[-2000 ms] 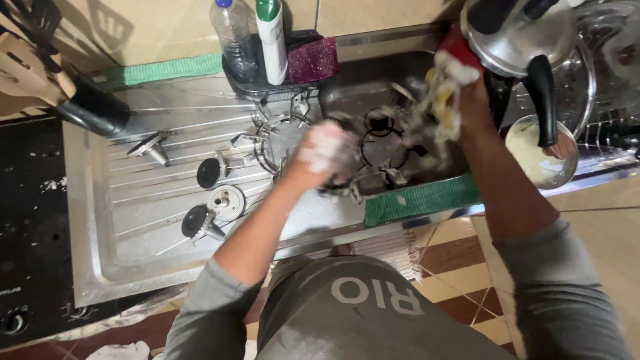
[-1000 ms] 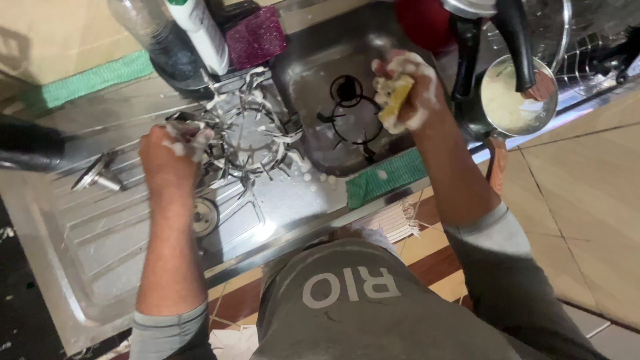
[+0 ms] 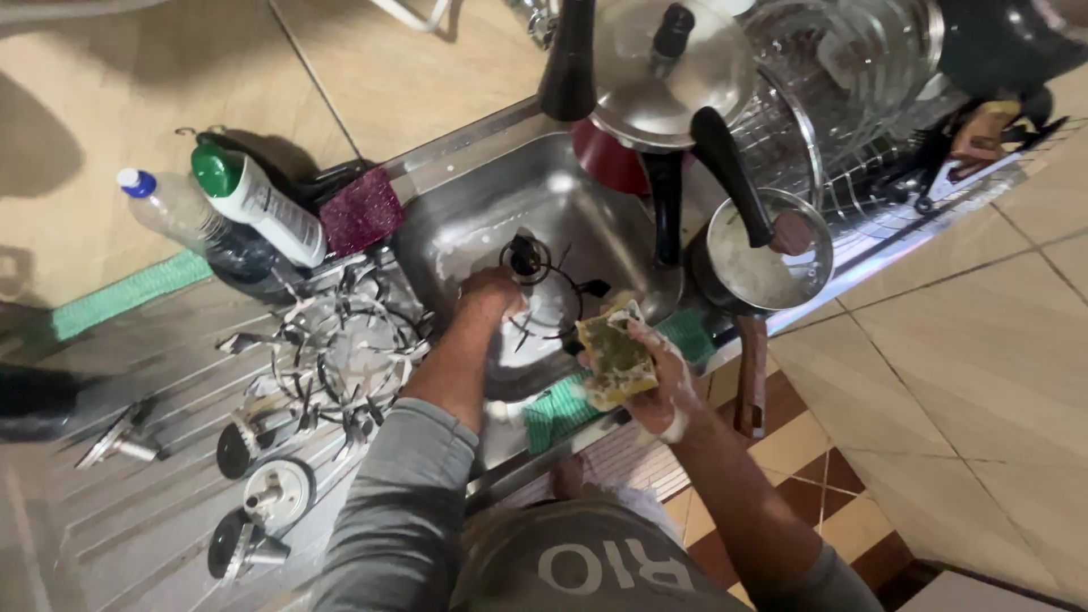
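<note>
My left hand (image 3: 495, 297) reaches down into the stainless steel sink basin (image 3: 459, 204), at the edge of a black wire burner grate (image 3: 578, 289). Its fingers are partly hidden, so whether they grip the grate cannot be told. In my right hand (image 3: 667, 382) is a soapy yellow and green sponge (image 3: 619, 353), above the basin's front edge. Left of the basin, several soapy burner grates (image 3: 340, 348) lie heaped on the drainboard. Burner parts rest nearby: a pale round one (image 3: 276, 493) and black-capped ones (image 3: 234, 450).
A clear bottle (image 3: 170, 204), a white bottle with a green cap (image 3: 263, 208) and a purple sponge (image 3: 361, 211) stand behind. To the right are a pressure cooker (image 3: 671, 68), a pot of cloudy liquid (image 3: 756, 263) and a wire dish rack (image 3: 858, 183). Green cloth (image 3: 561, 412) lines the front edge.
My left hand has moved from the drainboard into the basin. My right hand still holds the sponge, now nearer the front edge. The view has shifted.
</note>
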